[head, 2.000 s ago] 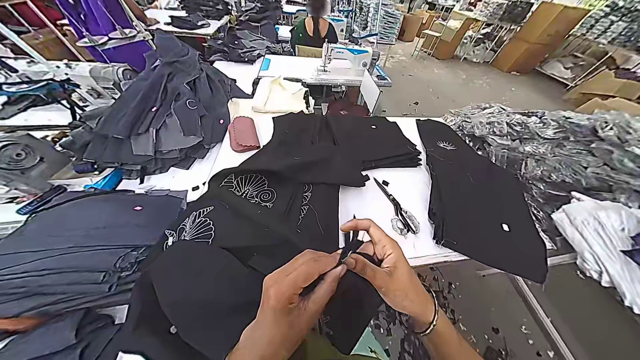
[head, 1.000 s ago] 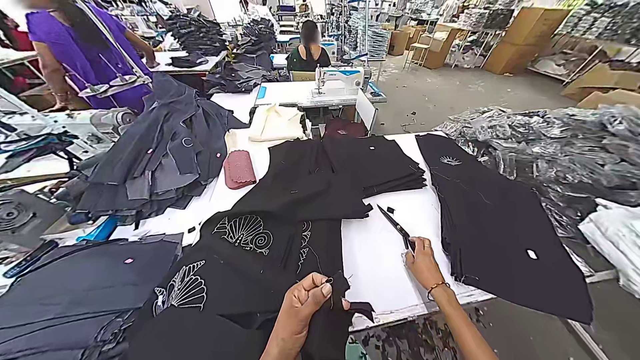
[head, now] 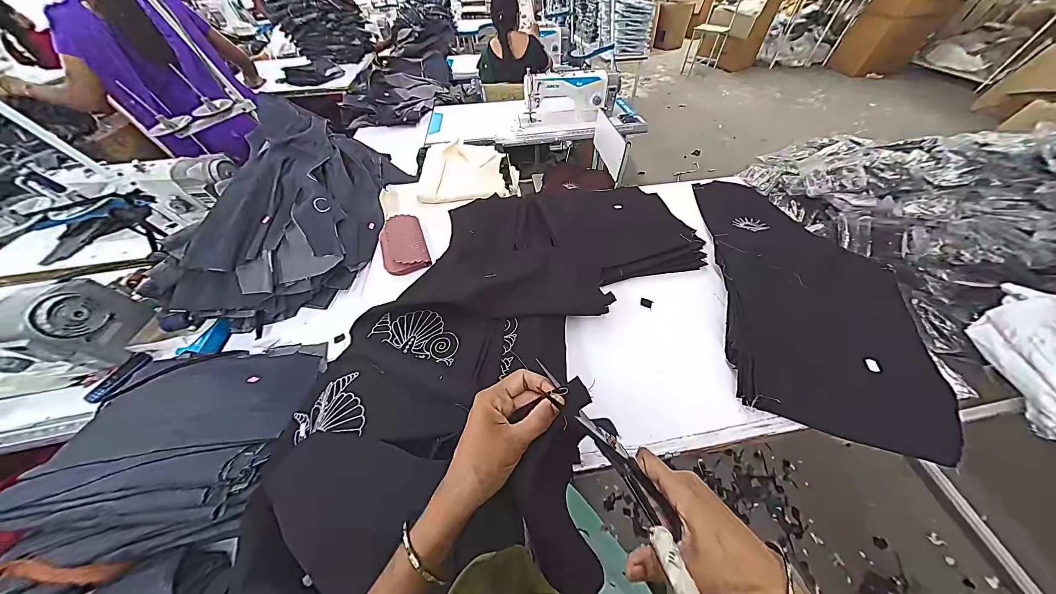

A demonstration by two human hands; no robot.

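My left hand (head: 510, 429) pinches a corner of black fabric (head: 549, 462) between thumb and fingers near the table's front edge. In my right hand (head: 709, 524) is a pair of fabric scissors (head: 631, 474), one handle wrapped in white, its blades pointing up and left at the pinched fabric. Whether the blades touch the cloth I cannot tell. Beneath and left of my left hand lie black panels with white shell embroidery (head: 415, 337). A small black scrap (head: 646, 303) rests on the white table (head: 660, 363).
A stack of black cut pieces (head: 825, 322) overhangs the table on the right, beside plastic-wrapped bundles (head: 874, 190). Dark grey fabric piles (head: 280, 223) stand at left, near a maroon folded cloth (head: 404, 244). Beyond are a sewing machine (head: 569, 92), a seated person (head: 513, 49) and a person in purple (head: 153, 66).
The scissors lay on the table two seconds ago; my right hand took hold of them there and has brought them to the fabric in my left hand.
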